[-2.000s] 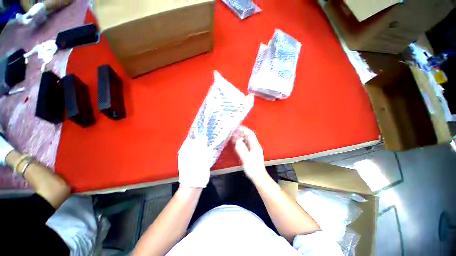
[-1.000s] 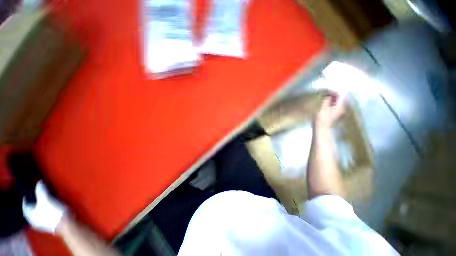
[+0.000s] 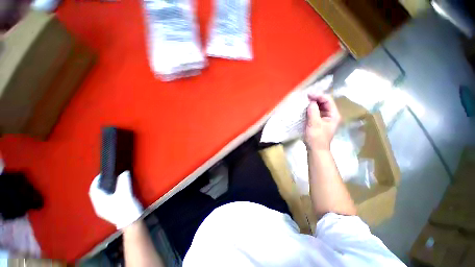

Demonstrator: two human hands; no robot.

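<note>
My left hand point(image 3: 115, 200), in a white glove, grips the lower end of a black unit point(image 3: 116, 154) above the left part of the red table point(image 3: 172, 130). The unit is oblong, with a perforated side. My right hand point(image 3: 321, 122), bare, pinches an empty, limp bubble bag point(image 3: 291, 117) at the table's light edge, above the open carton of bubble bags point(image 3: 384, 151). Silvery bagged units point(image 3: 176, 41) lie at the far side of the table, with another bagged packet point(image 3: 230, 31) beside them.
A large brown closed carton point(image 3: 44, 78) stands at the upper left. A blurred dark object point(image 3: 20, 195) lies at the left edge. An open brown carton point(image 3: 359, 26) is at the upper right, beyond the table edge. More cartons point(image 3: 445, 229) are at the lower right on the grey floor.
The view has swung right. The earlier bagged packet has left my hands. My left hand has taken a black unit and brought it inward. My right hand has lifted an empty bag from the carton.
</note>
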